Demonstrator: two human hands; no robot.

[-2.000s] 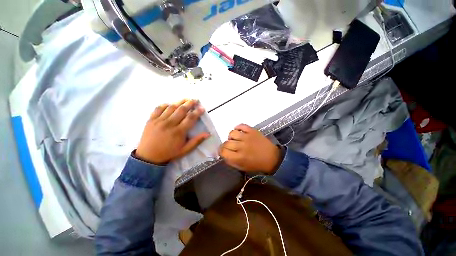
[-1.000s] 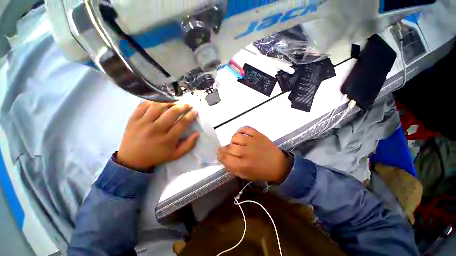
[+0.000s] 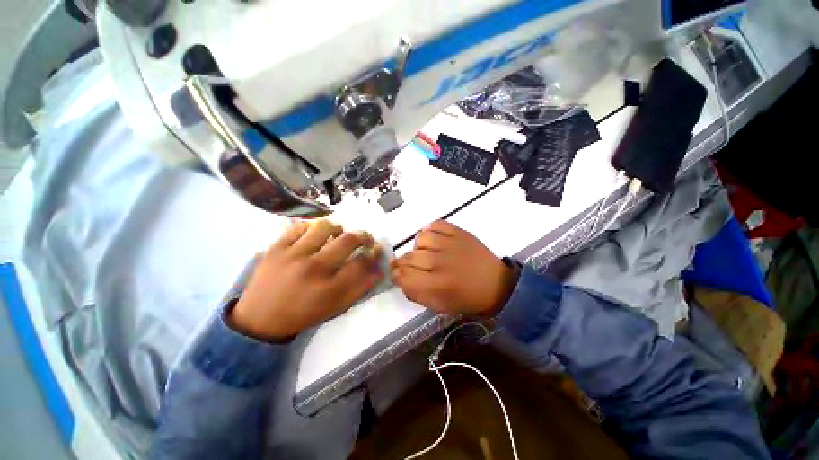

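Note:
The light grey garment piece (image 3: 162,243) lies draped over the table left of the needle and hangs down at the left. My left hand (image 3: 310,277) lies on it just in front of the needle area, fingers bent, fingertips pinching its edge. My right hand (image 3: 452,272) is closed close beside it, thumb and fingers at the same small edge of cloth; the cloth between the hands is mostly hidden. The white sewing machine (image 3: 359,54) with a blue stripe stands above the hands. Its presser foot area is partly hidden by the head.
Black labels (image 3: 550,166) and a red and blue tool (image 3: 426,145) lie right of the needle, with a clear plastic bag (image 3: 530,94) behind. A black phone (image 3: 660,126) with a cable is further right. A grey bundle (image 3: 629,243) is below the table edge. A white cord hangs over my front.
My left hand has curled its fingers and moved nearer to my right hand. The cloth between them shows less. The machine head appears shifted in view.

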